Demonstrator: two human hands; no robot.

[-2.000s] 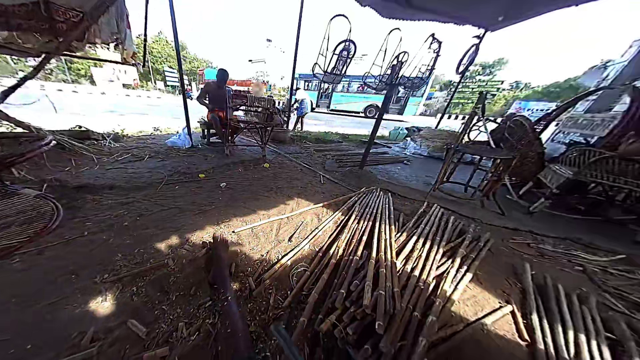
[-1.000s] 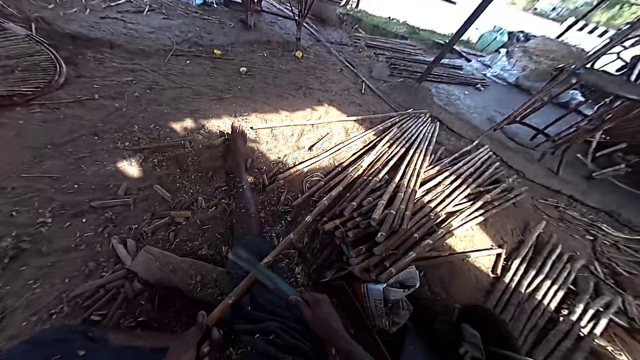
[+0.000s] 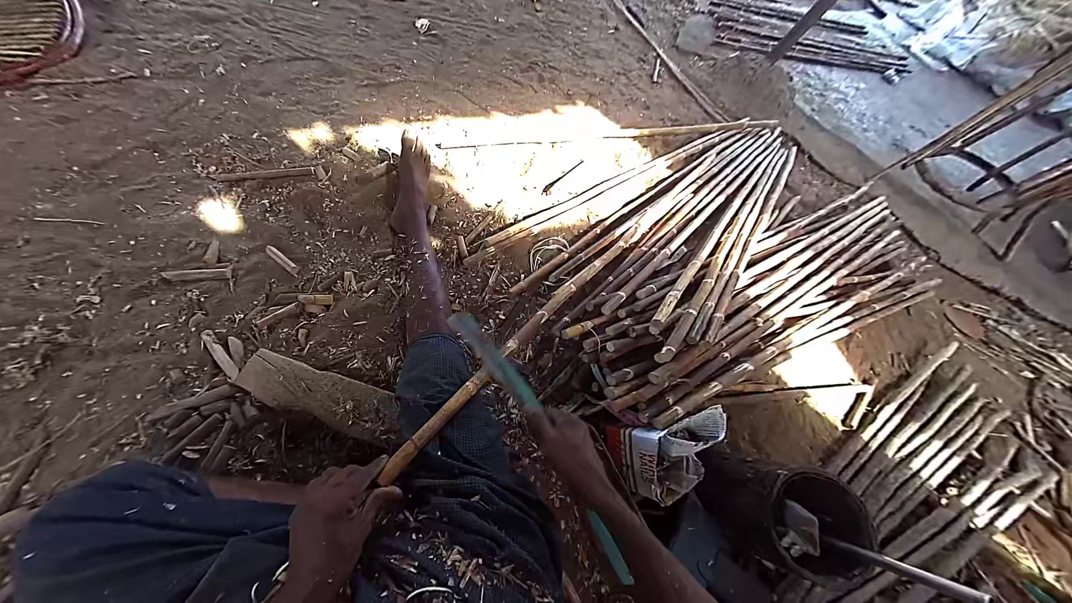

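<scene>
A long cane pole (image 3: 446, 412) lies slantwise across my thigh, its far part reaching toward a large pile of cane poles (image 3: 720, 276). My left hand (image 3: 339, 519) is closed around its near end. My right hand (image 3: 565, 444) grips a long, flat greenish tool (image 3: 512, 377), whose exact kind I cannot tell; its upper part crosses over the pole. The tool's other end shows below my right wrist. Light shavings are scattered over the dark cloth on my lap.
A wooden block (image 3: 314, 392) and short cane offcuts (image 3: 201, 423) lie left of my knee. At the right are a dark bucket (image 3: 825, 511) with a hammer-like tool in it, a printed carton (image 3: 641, 461) and a row of sticks (image 3: 921, 452). My bare foot rests on the dirt.
The view has tilted down to my lap. Since one second ago, the tool in my right hand has moved up along the pole, away from my left hand, which still holds the near end.
</scene>
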